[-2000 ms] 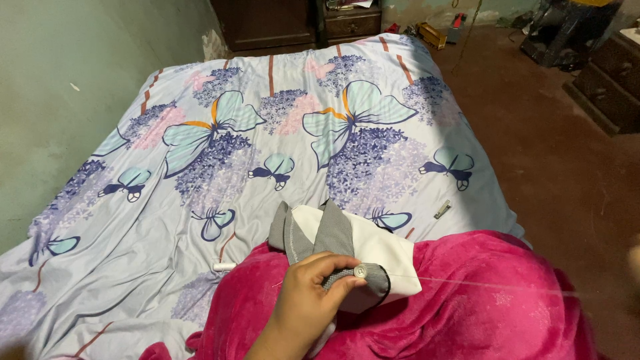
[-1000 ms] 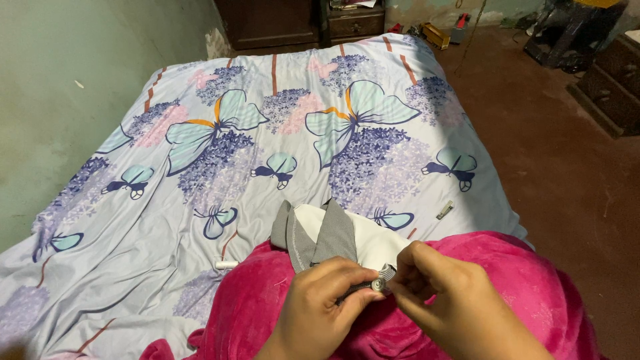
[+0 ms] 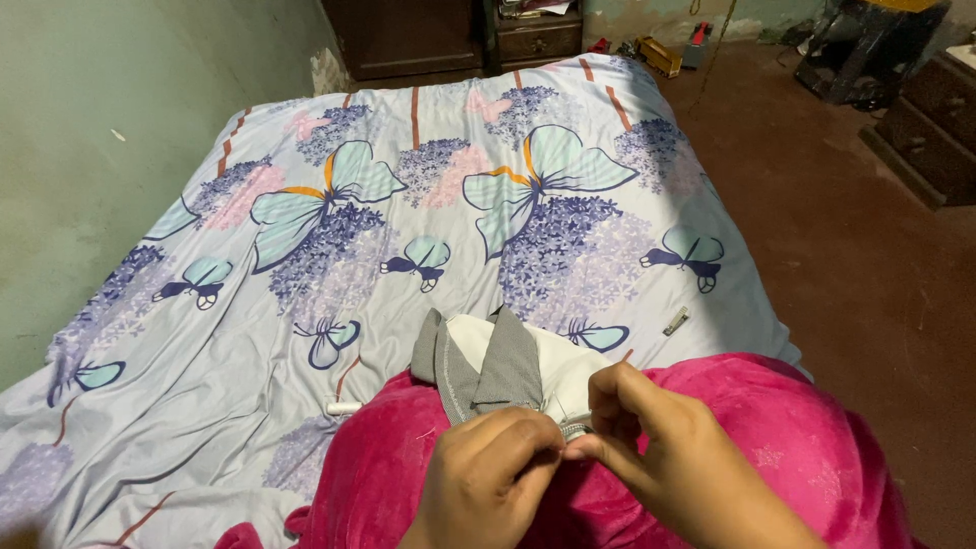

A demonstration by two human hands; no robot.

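A grey and white cloth garment (image 3: 509, 358) lies over the pink plush blanket (image 3: 770, 450) on my lap. My left hand (image 3: 488, 473) pinches its grey edge between thumb and fingers. Close against it, my right hand (image 3: 648, 435) has its thumb and index finger at the same folded edge, beside a small round piece that the fingertips partly cover. A thin thread seems to stand up just above the edge; whether a needle is between my fingers cannot be told. A white thread spool (image 3: 344, 409) lies on the bed to the left, and a metal nail clipper (image 3: 675, 321) to the right.
The bed has a butterfly-print sheet (image 3: 427, 221). A green wall (image 3: 152, 84) runs along the left. Beyond the bed are a dark wooden drawer unit (image 3: 539, 40) and a yellow toy truck (image 3: 657, 57) on the floor. Another dark drawer unit (image 3: 934, 122) stands at the right.
Two seconds ago my left hand alone held the cloth, with a round button showing and a thread stretched right. My right hand has since come in to the cloth's edge beside my left.
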